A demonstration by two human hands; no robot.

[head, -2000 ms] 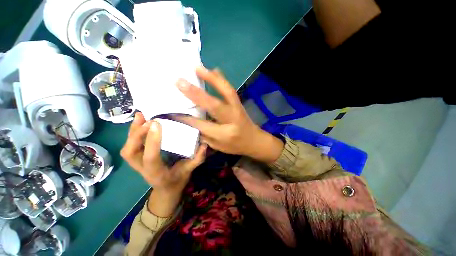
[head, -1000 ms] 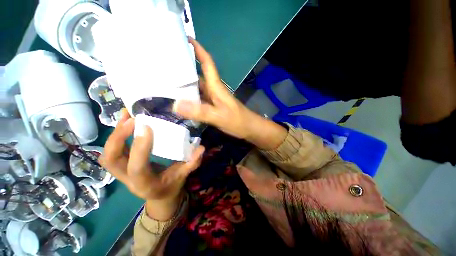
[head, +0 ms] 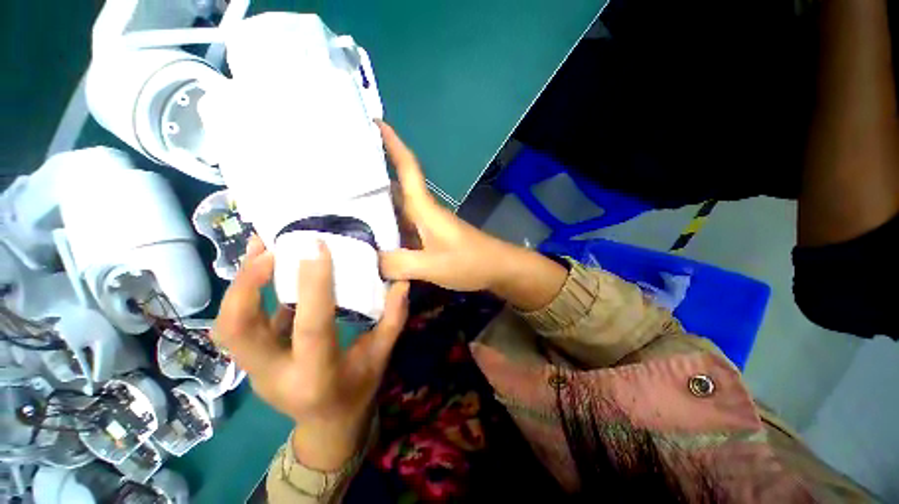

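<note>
A white camera housing (head: 301,128) is held up over the bench edge, its open end towards me. A white front cover (head: 353,268) sits at that end, with a dark curved gap between the two. My left hand (head: 311,354) holds the front cover from below, one finger on its top. My right hand (head: 439,231) grips the right side of the housing near the joint, its thumb at the cover's edge. The inside of the housing and any wires in the gap cannot be made out.
Several unfinished camera units (head: 133,231) with boards and wires hanging out crowd the left of the green bench (head: 463,79). A person in black (head: 680,108) with a bare arm is at the upper right. A blue plastic item (head: 720,305) lies below the bench edge.
The front cover has closed up against the housing, and the dark gap is narrower than one second ago. My left index finger now lies on the cover's top.
</note>
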